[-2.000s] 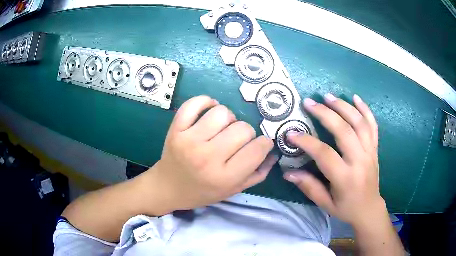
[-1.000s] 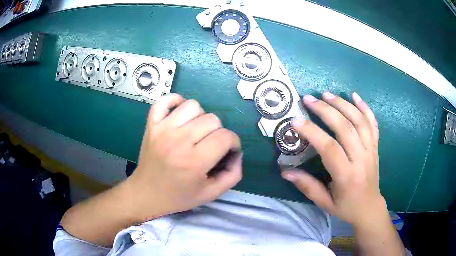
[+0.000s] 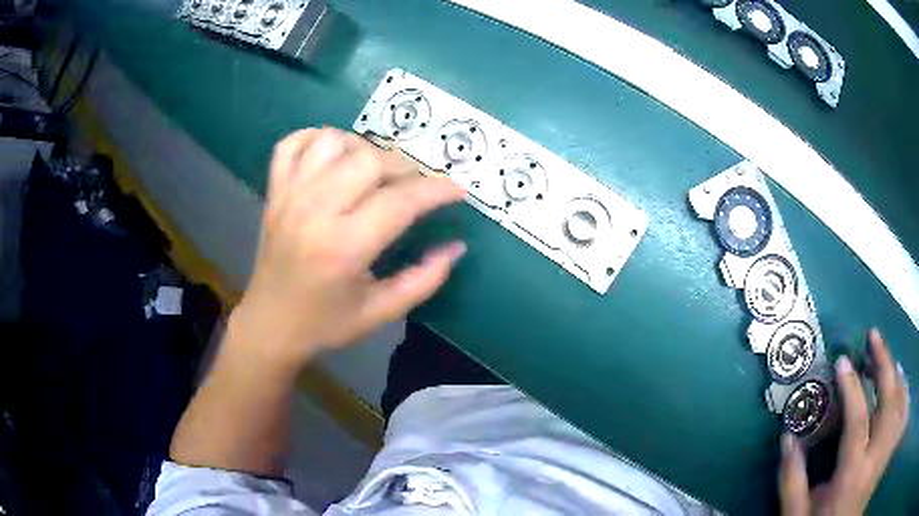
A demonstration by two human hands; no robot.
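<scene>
The lobed four-position jig [image 3: 781, 302] lies at the right, with a round part in each seat. The top round part [image 3: 742, 221] has a wide black rim and pale centre; the other three look metallic. My right hand [image 3: 857, 443] is around the jig's lower end, thumb and fingers apart and partly cut off by the picture's edge. The straight-edged base jig [image 3: 489, 166] lies flat in the middle, with four shallow circles, the right one differing from the rest. My left hand [image 3: 338, 237] is slightly blurred near its left end, fingers apart, with nothing visible in it.
A thick jig block [image 3: 267, 25] stands at the upper left. Another jig with black-rimmed parts [image 3: 786, 42] lies beyond the white guide rail [image 3: 645, 81] at the upper right. The green belt surface [image 3: 574, 353] runs beneath the jigs. Dark items lie on the floor at left.
The view has swung left, so both jigs appear farther right and lower. My left hand has left the lobed jig, moved to the straight jig's left end and opened. My right hand remains at the lobed jig.
</scene>
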